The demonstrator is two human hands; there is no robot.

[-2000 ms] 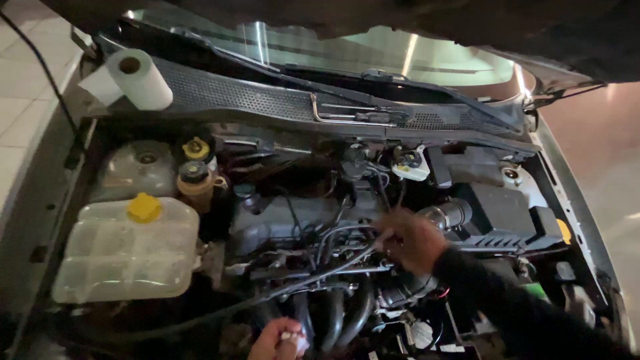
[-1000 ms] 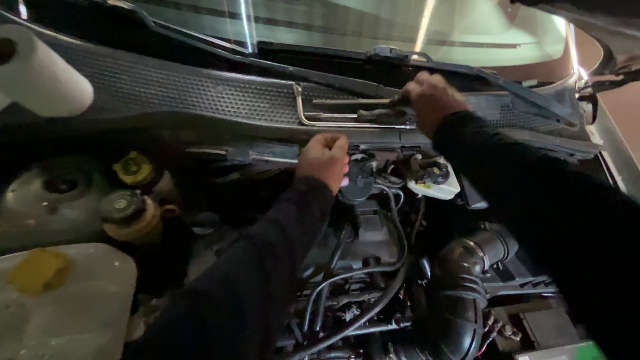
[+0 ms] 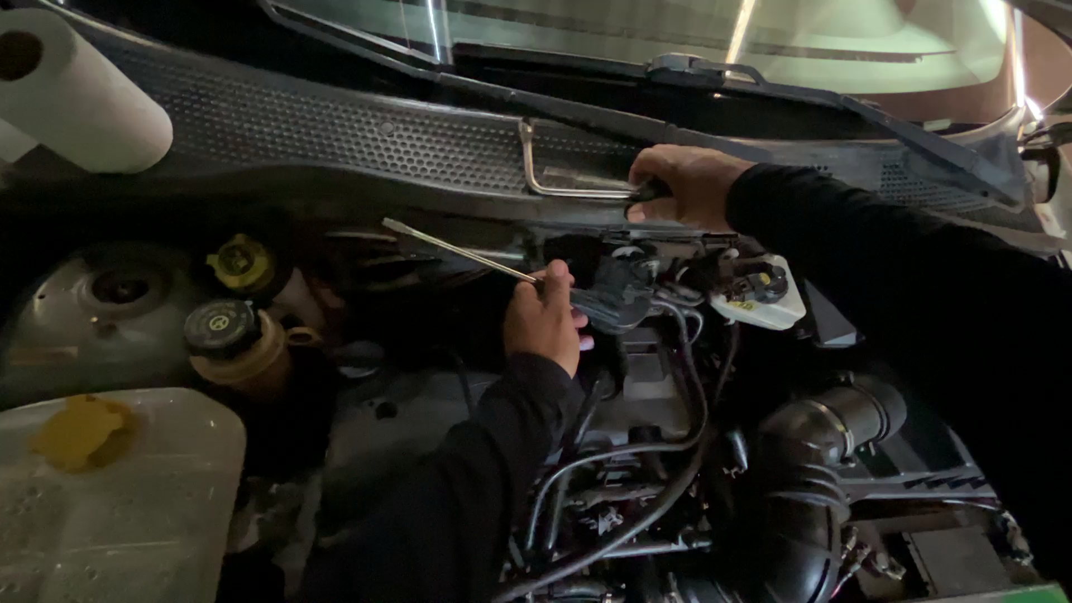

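My left hand point(image 3: 544, 322) is closed around a flat-blade screwdriver point(image 3: 456, 249), whose bare shank points up and to the left over the engine bay. Behind and to the right, my right hand point(image 3: 682, 186) grips a dark tool handle point(image 3: 651, 194) on the perforated cowl panel point(image 3: 335, 134). An L-shaped metal wrench point(image 3: 529, 163) lies on that panel, its long arm running to my right fingers. Whether those fingers also touch the wrench is hidden. A black round engine part point(image 3: 621, 293) is just right of my left hand.
A paper towel roll point(image 3: 92, 100) rests on the cowl at the left. Below it are a yellow cap point(image 3: 241, 261), a black-capped reservoir point(image 3: 243, 360) and a translucent tank point(image 3: 126, 519). A brake fluid reservoir point(image 3: 766, 301), a ribbed air intake hose point(image 3: 800, 494) and wiper arms point(image 3: 578, 109) are nearby.
A screwdriver now shows in my left hand, which has moved from near the cowl's edge toward the engine. My right hand has lowered onto the tools on the cowl.
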